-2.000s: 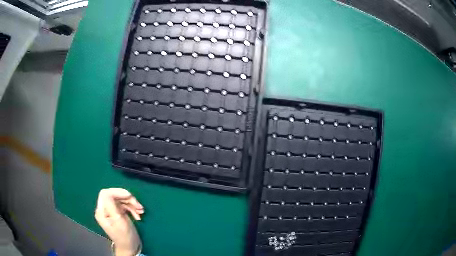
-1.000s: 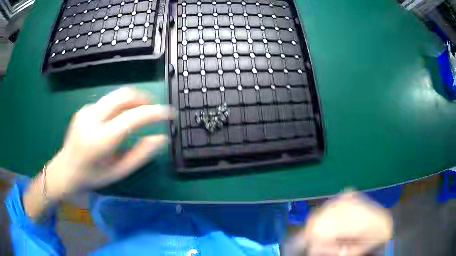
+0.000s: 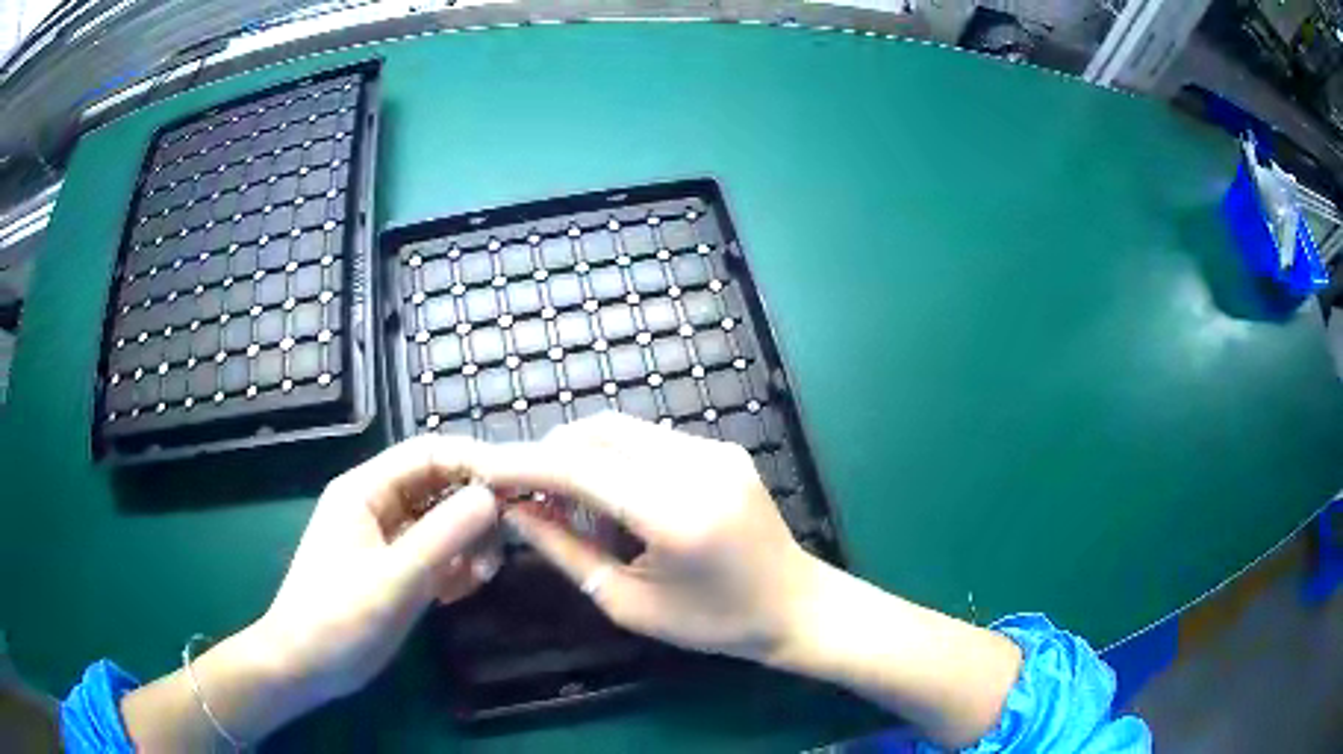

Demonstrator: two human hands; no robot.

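Note:
A black pocketed tray with silvery dots at the pocket corners lies on the green bench in front of me. My left hand and my right hand meet over its lower part and hide several pockets. The left fingers are curled around small silvery parts. The right thumb and fingertips touch the left fingertips; whether they pinch a part cannot be made out. The pile of loose parts seen earlier on the tray does not show; my hands cover that area.
A second black tray with similar dots lies at the left, beside the main one. The green bench has a curved edge. A blue bin with whitish contents stands at the far right. Metal framing runs behind the bench.
Both hands have come together over the main tray, the right from below the bench edge. The left now holds small parts. The view has shifted, showing more of the bench and both trays.

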